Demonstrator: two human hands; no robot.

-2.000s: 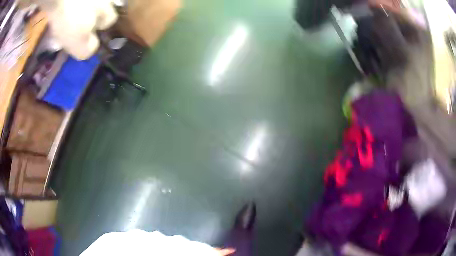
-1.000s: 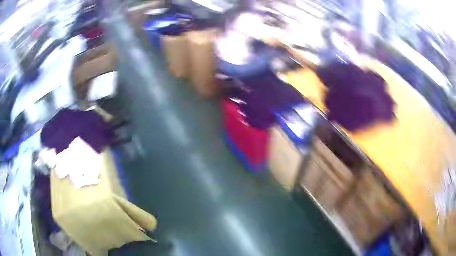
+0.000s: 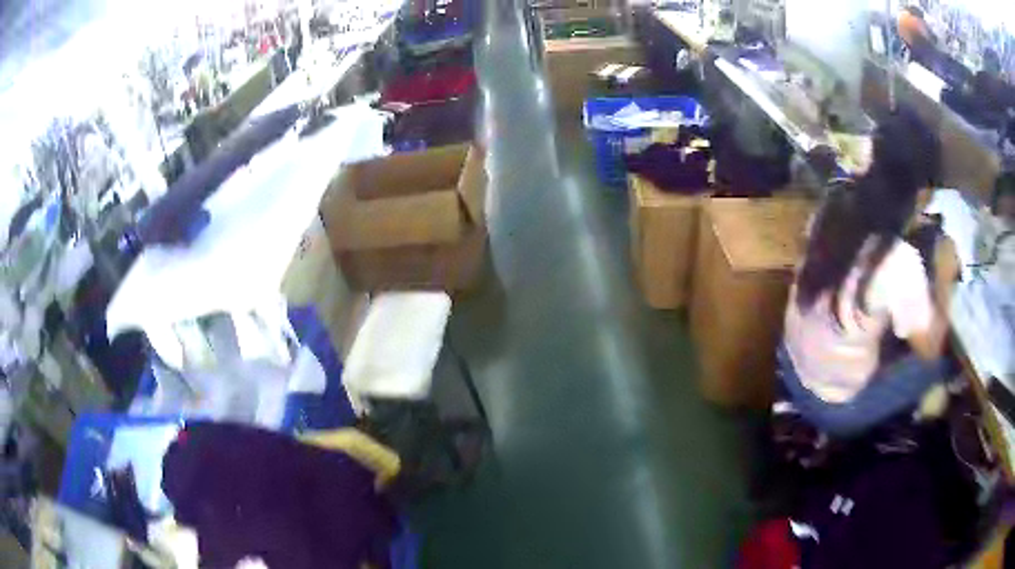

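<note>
Neither of my hands is in the picture. Nearest in front of me at the lower left, a dark purple garment heap point(image 3: 273, 495) lies over a yellow-brown cloth-covered support point(image 3: 354, 447), of which only an edge shows. A blue crate point(image 3: 84, 445) with pale and dark items stands to its left. At the lower right, another dark garment pile point(image 3: 879, 511) lies beside a bit of red cloth point(image 3: 768, 547), cut off by the bottom edge.
A green aisle point(image 3: 557, 333) runs ahead. Left are an open carton point(image 3: 406, 217), a white-topped stool point(image 3: 398, 347) and a long white table point(image 3: 239, 261). Right are closed cartons point(image 3: 751, 239), a blue crate point(image 3: 607, 139) and a seated person in a pale top point(image 3: 851, 322).
The view has swung from the floor, past the orange-topped table, to look along the aisle. The garments on the cloth-covered support are now nearer, at the lower left. The seated person has come into view.
</note>
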